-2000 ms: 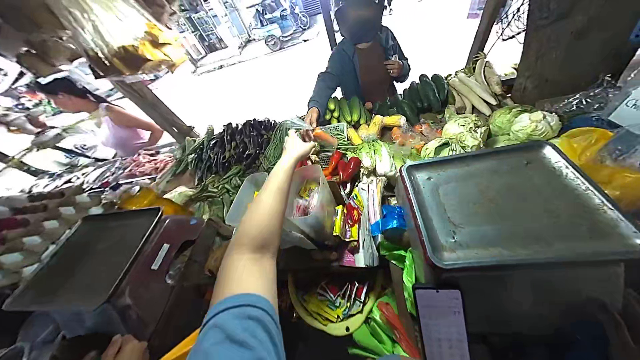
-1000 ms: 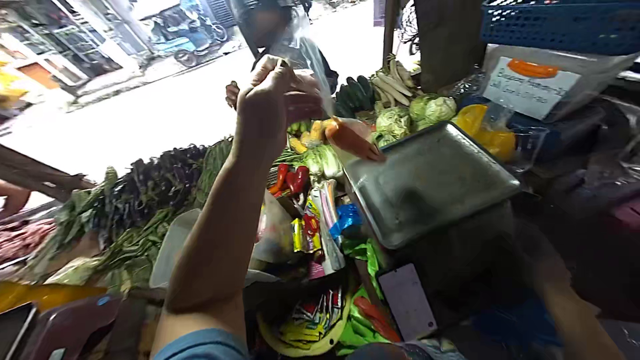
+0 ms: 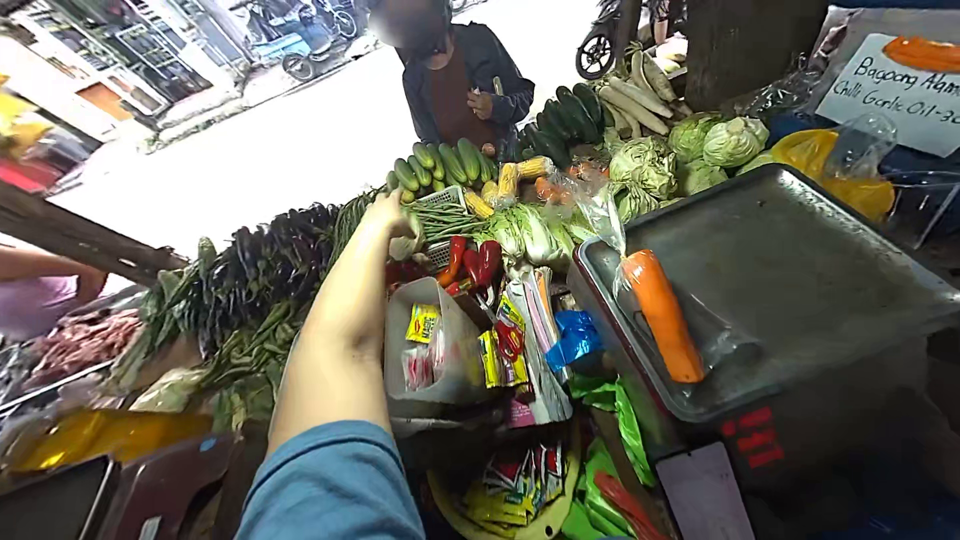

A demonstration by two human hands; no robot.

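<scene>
My left hand [image 3: 390,216] reaches out over the vegetables, between the eggplants [image 3: 259,262] and a small white basket [image 3: 442,196] of green beans. A pale object [image 3: 407,238] shows beside its fingers; whether they grip it is hidden. My right hand is not in view. On the left part of a grey metal tray [image 3: 780,262] lies a carrot [image 3: 664,319] in a clear plastic bag. Cucumbers [image 3: 450,165], corn [image 3: 508,181] and red peppers [image 3: 489,260] are close to my left hand. Below my forearm stands a clear plastic container [image 3: 457,360] with seasoning packets [image 3: 422,322].
Across the stall stands a person [image 3: 457,82]. Cabbages [image 3: 645,165] and white radishes [image 3: 634,101] lie behind the tray. A phone [image 3: 705,491] is at its lower edge. A round yellow container [image 3: 551,517] of packets sits at the bottom. Wooden posts [image 3: 724,52] frame the stall.
The bagged carrot, hanging near my raised left hand one second ago, now lies on the tray. My left hand has come down over the vegetables.
</scene>
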